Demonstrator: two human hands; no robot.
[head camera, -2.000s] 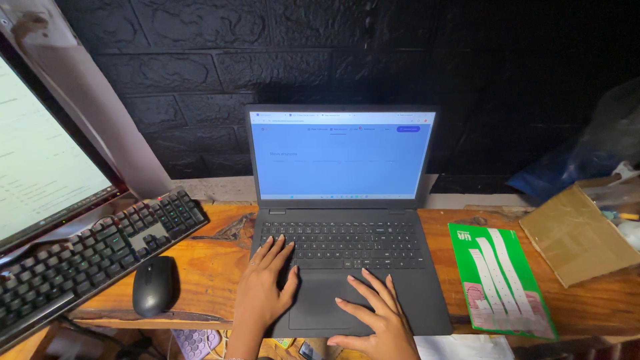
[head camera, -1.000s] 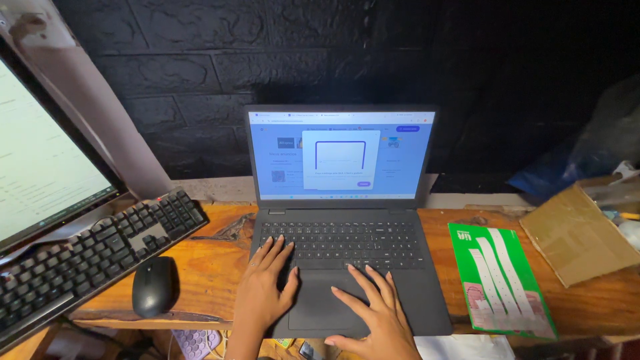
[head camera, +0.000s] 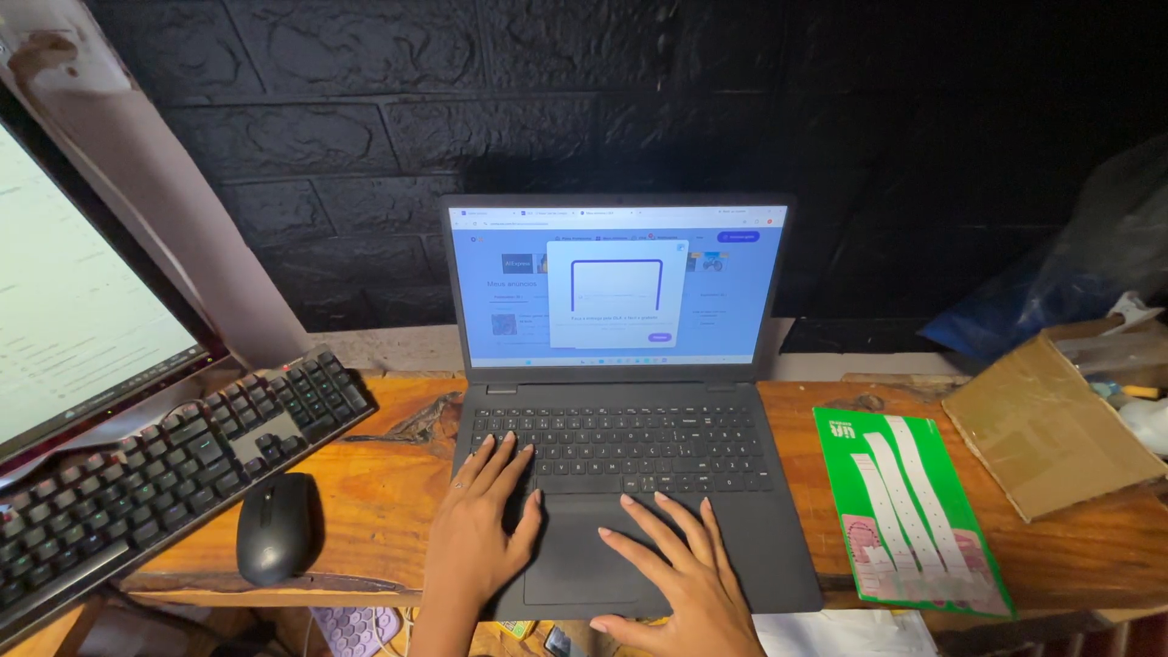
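Note:
A dark laptop (head camera: 789, 547) stands unfolded on the wooden desk, its lit screen (head camera: 484, 274) showing a web page with a white pop-up window. My left hand (head camera: 479, 538) rests on the left part of the laptop's keyboard, fingers apart, thumb by the touchpad's upper left. My right hand (head camera: 680, 584) lies spread over the touchpad (head camera: 575, 566) and palm rest, with several fingertips near the keyboard's lower edge. Neither hand holds anything.
A black mouse (head camera: 276, 529) and a mechanical keyboard (head camera: 196, 456) lie left, below a lit monitor (head camera: 73, 292). To the right are a green card with white strips (head camera: 912, 511) and a cardboard box (head camera: 1049, 429). A black brick-patterned wall (head camera: 566, 119) rises behind.
A pop-up window has appeared on the laptop screen over page content since the earliest frame. Both hands have stayed in nearly the same place.

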